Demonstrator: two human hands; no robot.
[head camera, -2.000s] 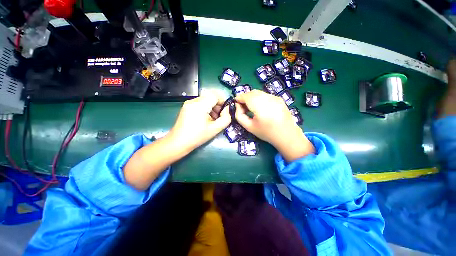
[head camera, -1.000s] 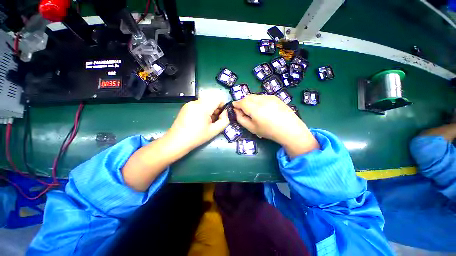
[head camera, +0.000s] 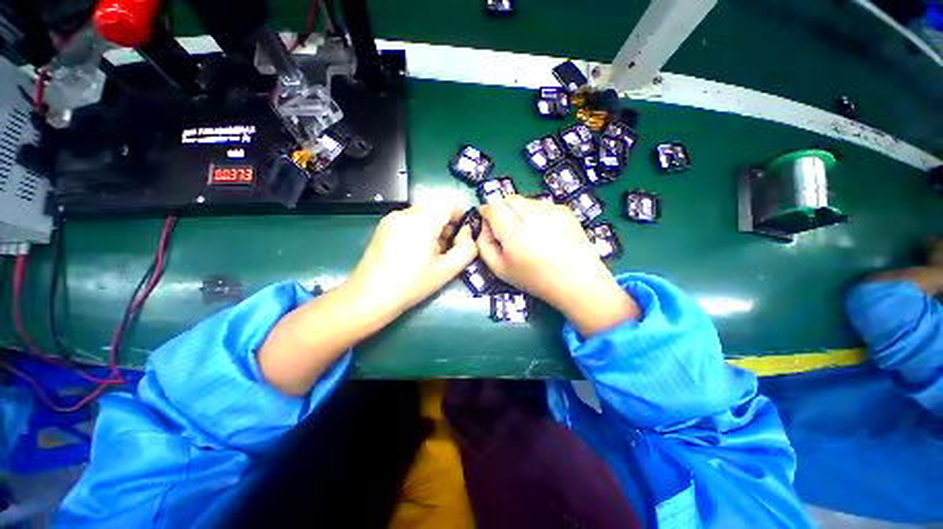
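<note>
A small black module (head camera: 472, 224) is held between the fingertips of both my hands, above the green bench. My left hand (head camera: 412, 248) pinches its left side, and my right hand (head camera: 533, 248) pinches its right side. The fingers cover most of the piece, so its face is hidden. Several loose black modules with silver-white patches lie around and behind the hands, such as one at the upper left of the pile (head camera: 472, 163) and one at the front (head camera: 509, 307). An orange-brown piece (head camera: 592, 110) lies at the far end of the pile.
A black test fixture (head camera: 124, 155) with red digits and a clear clamp (head camera: 306, 103) stands at left, beside a vented metal box (head camera: 21, 155) with hanging red and black leads. A solder spool (head camera: 801, 191) and another person's blue sleeve (head camera: 902, 336) are at right. A white metal post (head camera: 657, 47) rises behind the pile.
My hands stay together on the held module, with small shifts of the fingers. The other person's arm at right has moved lower. The red digits on the fixture have changed.
</note>
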